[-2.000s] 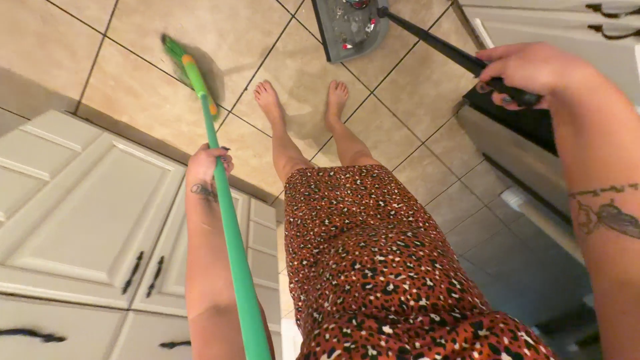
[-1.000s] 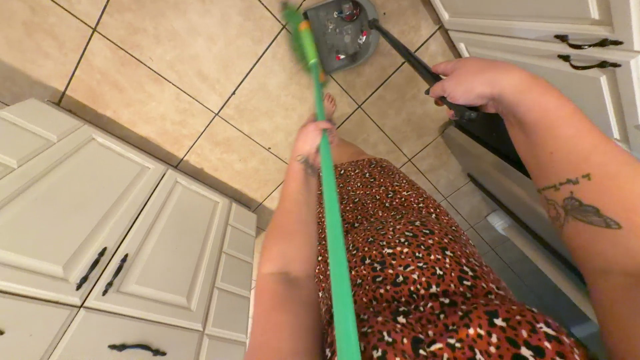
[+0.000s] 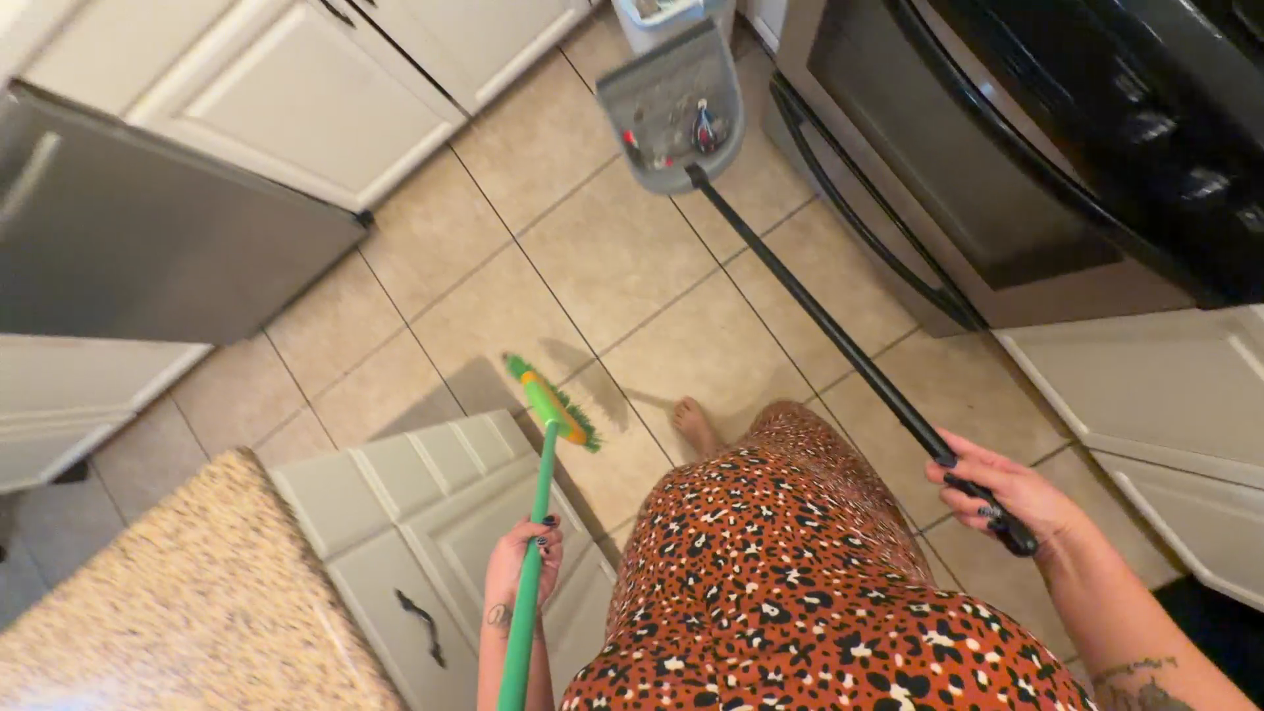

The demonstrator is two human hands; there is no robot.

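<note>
My left hand point(image 3: 523, 563) is closed around the green handle of a broom point(image 3: 546, 472), whose green and orange head hangs over the tiles near my bare foot. The long black handle of a dustpan point(image 3: 820, 311) is in my right hand point(image 3: 997, 494). Its grey pan point(image 3: 667, 109), at the top of the view, holds debris, small red pieces and a dark looped item. The pan's far edge overlaps a pale blue-white bin point(image 3: 660, 22) in the view; whether they touch I cannot tell.
An oven with a black cooktop point(image 3: 987, 148) stands at the upper right. White cabinets point(image 3: 316, 104) and a stainless-steel appliance point(image 3: 168, 222) line the upper left. A granite countertop point(image 3: 188, 602) juts in at the lower left, above an island cabinet point(image 3: 434, 533). Beige floor tiles point(image 3: 622, 247) lie between.
The view has turned, bringing the oven, bin and countertop into sight. The broom head, beside the dustpan one second ago, is now well apart from it. Both hands keep their holds.
</note>
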